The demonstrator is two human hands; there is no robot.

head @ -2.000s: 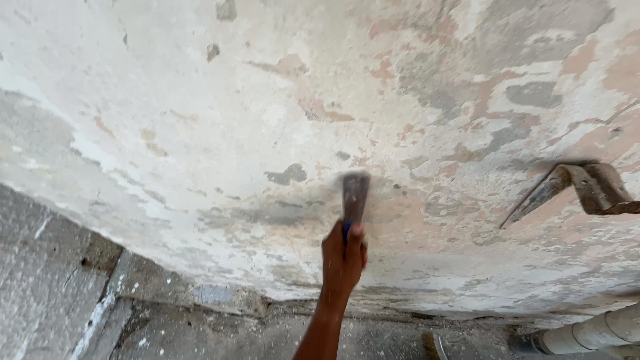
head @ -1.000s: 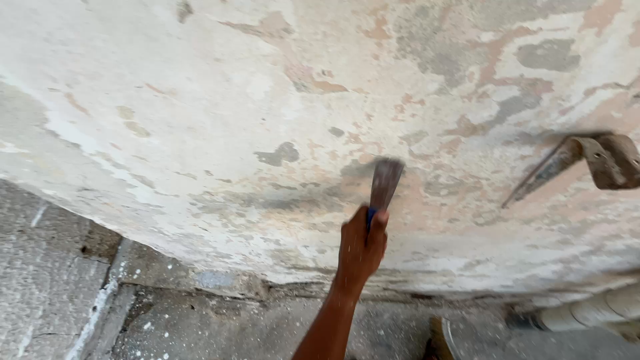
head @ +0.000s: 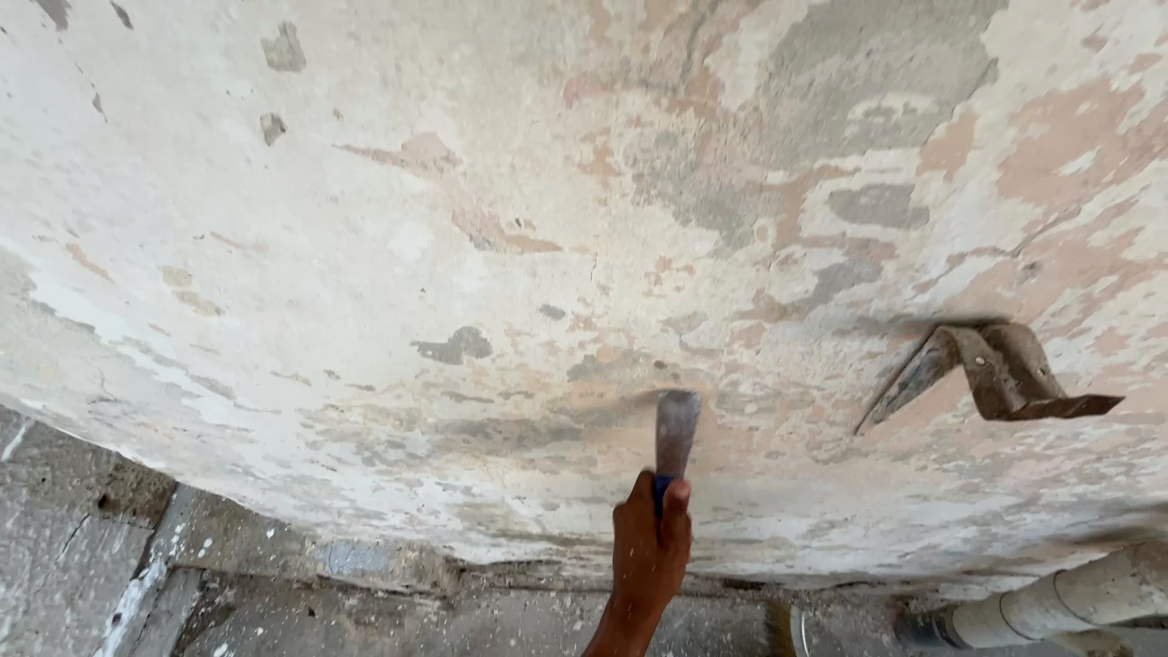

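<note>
My right hand [head: 652, 543] comes up from the lower edge of the head view, closed around the blue handle of a putty knife [head: 678, 433]. The knife's metal blade points up, its wide end at the surface of a plastered wall [head: 511, 301]. Old paint on the wall is patchy, with cream, pinkish and grey areas. Just above and left of the blade lies a grey-brown worn patch. My left hand is outside the view.
A bent, rusty metal bracket [head: 1004, 374] sticks out of the wall to the right. At lower right a pipe [head: 1058, 598] runs near the wall's foot. Below is a paint-spattered concrete floor [head: 301, 620], with a brush-like object [head: 780, 630], partly cut off, at the bottom edge.
The hand and putty knife have moved over the wall; between the two earlier frames they shifted right, past the dark patch. The knife stays in my right hand. The view has shifted slightly.
</note>
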